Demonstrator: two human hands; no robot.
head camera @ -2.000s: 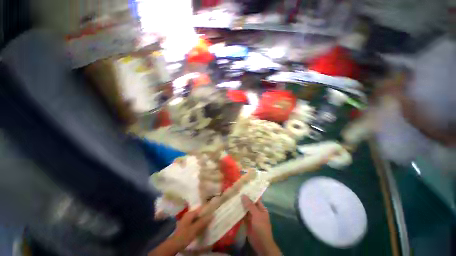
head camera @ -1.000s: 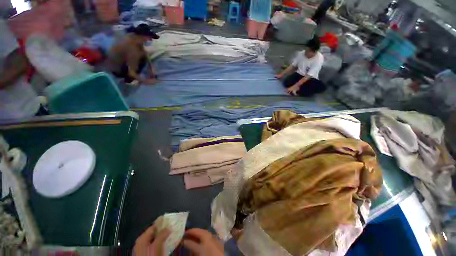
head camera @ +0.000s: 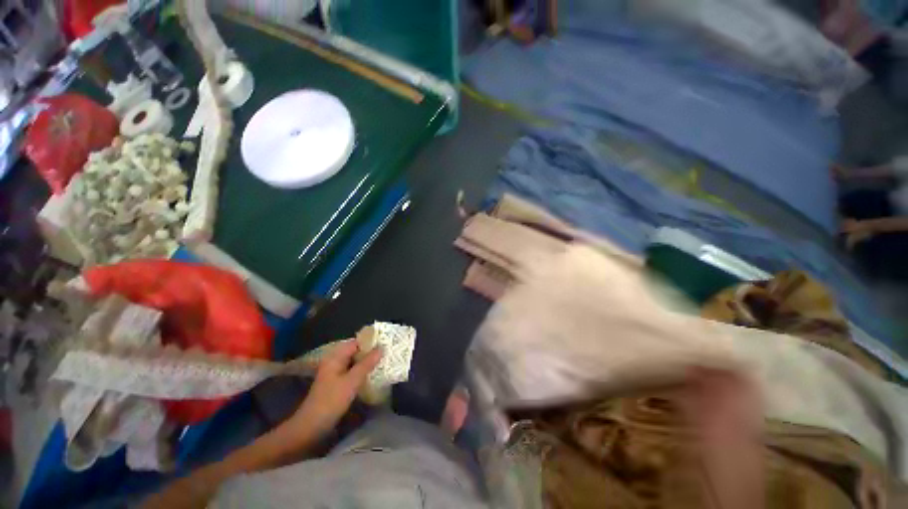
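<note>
My left hand (head camera: 334, 383) is shut on a cream trim band (head camera: 159, 373), its patterned end folded and sticking out past the fingers. The band runs left to loops over a red plastic bag (head camera: 214, 298). My right hand (head camera: 719, 423) is a blur over the curtain panel; its fingers and grip cannot be made out. The curtain panel (head camera: 597, 462) lies bunched at lower right, golden-brown with a pale, blurred cream part (head camera: 587, 318) spread toward the middle.
A green table (head camera: 269, 224) at upper left bears a large white tape roll (head camera: 298, 138), small rolls (head camera: 145, 118) and a knobbly off-white heap (head camera: 129, 194). Folded pink-beige fabric (head camera: 488, 249) and blue-grey cloth (head camera: 687, 129) lie on the floor. Another person's arm (head camera: 871, 229) shows at right.
The view has swung back left and down. My left hand still holds the trim and is now apart from my right, which has moved over the curtain. The cream cloth is spread further left.
</note>
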